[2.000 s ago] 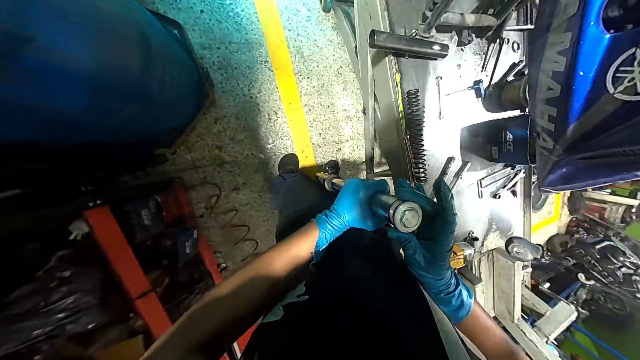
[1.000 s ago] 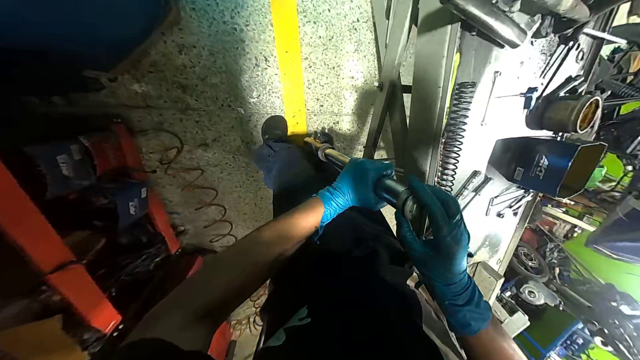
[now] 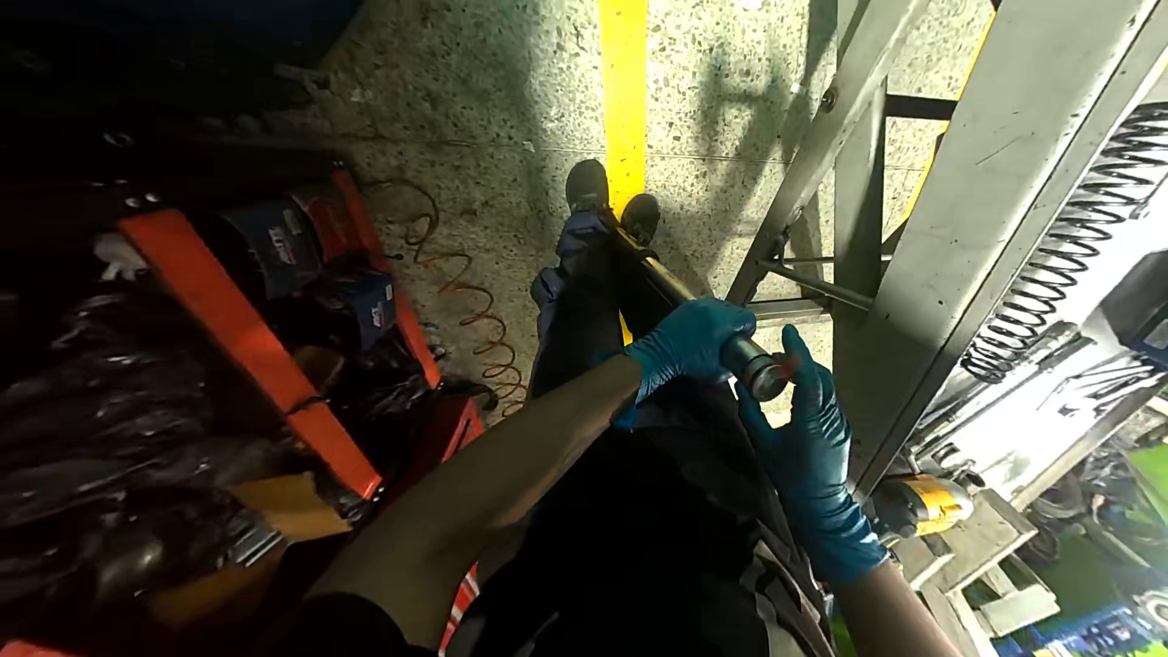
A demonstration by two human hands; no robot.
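A motorcycle fork tube [image 3: 756, 365] slants from near my shoes up to my hands, its round capped end nearest the camera. My left hand [image 3: 698, 338], in a blue glove, is closed around the tube just below that end. Beside the capped end is my gloved right hand [image 3: 803, 429], thumb and fingers apart around it; a small reddish thing shows near its fingertips, too blurred to name. Whether the right hand grips anything cannot be told. A black coil spring [image 3: 1063, 246] lies on the workbench to the right.
The metal bench frame [image 3: 967, 228] stands close on the right, with a yellow and black power tool [image 3: 922, 505] near its edge. Orange-red rack posts [image 3: 246, 347], dark bags and boxes are at left. A coiled air hose [image 3: 474, 301] hangs or lies beside the rack.
My right hand, earlier around the tube's capped end, now has its fingers spread beside it. The left hand still holds the tube. The view has swung toward the floor and rack.
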